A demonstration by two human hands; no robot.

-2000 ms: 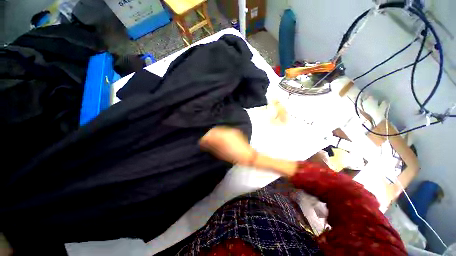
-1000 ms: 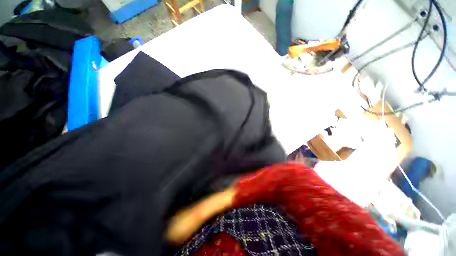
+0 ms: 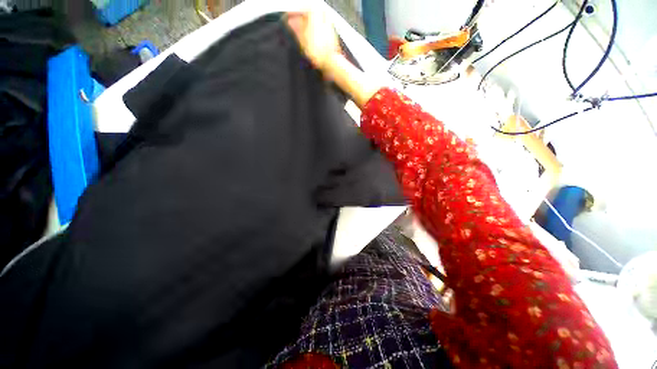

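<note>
A large black garment [image 3: 216, 173] covers much of the white pressing table [image 3: 356, 229] and hangs over its near and left sides. My right hand [image 3: 315, 42], at the end of a red flowered sleeve, is stretched to the far edge of the garment and grips the cloth there. A narrow black panel or sleeve end [image 3: 160, 86] sticks out at the garment's upper left. My left hand is not visible.
An iron with an orange handle [image 3: 434, 45] rests at the table's upper right, with dark cables [image 3: 526, 32] beyond it. A blue box edge [image 3: 70, 133] stands at the left beside piled black garments [image 3: 21, 144]. A blue-green hose [image 3: 374, 25] is behind the table.
My right hand has moved from low near my body to the far edge of the table. The garment has been spread out and now covers more of the far side. The view has shifted.
</note>
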